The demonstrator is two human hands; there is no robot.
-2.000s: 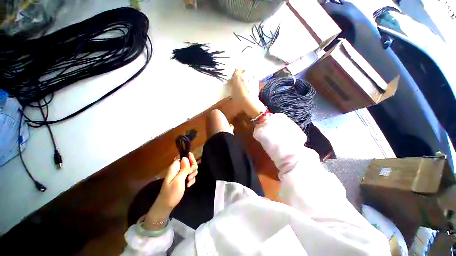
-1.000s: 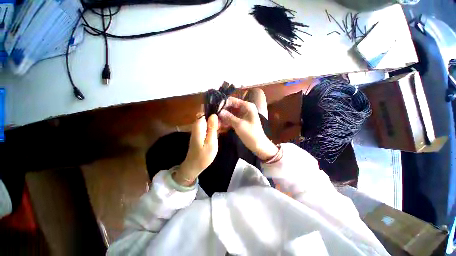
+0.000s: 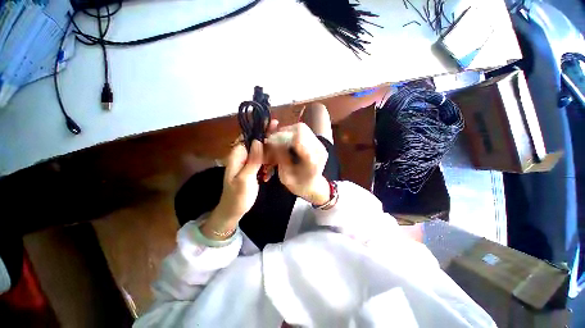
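Note:
A small looped black USB cable (image 3: pixel 254 118) stands up from my fingers, just off the table's front edge. My left hand (image 3: pixel 240 182) grips the lower end of the loops between thumb and fingers. My right hand (image 3: pixel 299 160) is closed beside it, its fingers touching the base of the loops; a small dark thing shows at its fingers, too blurred to name. Two loose cable ends with plugs (image 3: pixel 107 96) lie on the white table (image 3: pixel 192 70). A fan of short black twist ties (image 3: pixel 340 22) lies at the table's far side.
Blue-and-white retail packs (image 3: pixel 25 45) are piled at the table's far left. A glossy black hank (image 3: pixel 420 138) sits in an open carton by my right knee. Cartons (image 3: pixel 491 128) stand at right, another (image 3: pixel 507 272) at lower right. More short strands lie by a white box.
The view has shifted slightly, with table items further up and left. The cable loops now stand more upright in my left hand, and my right hand has turned and closed beside their base.

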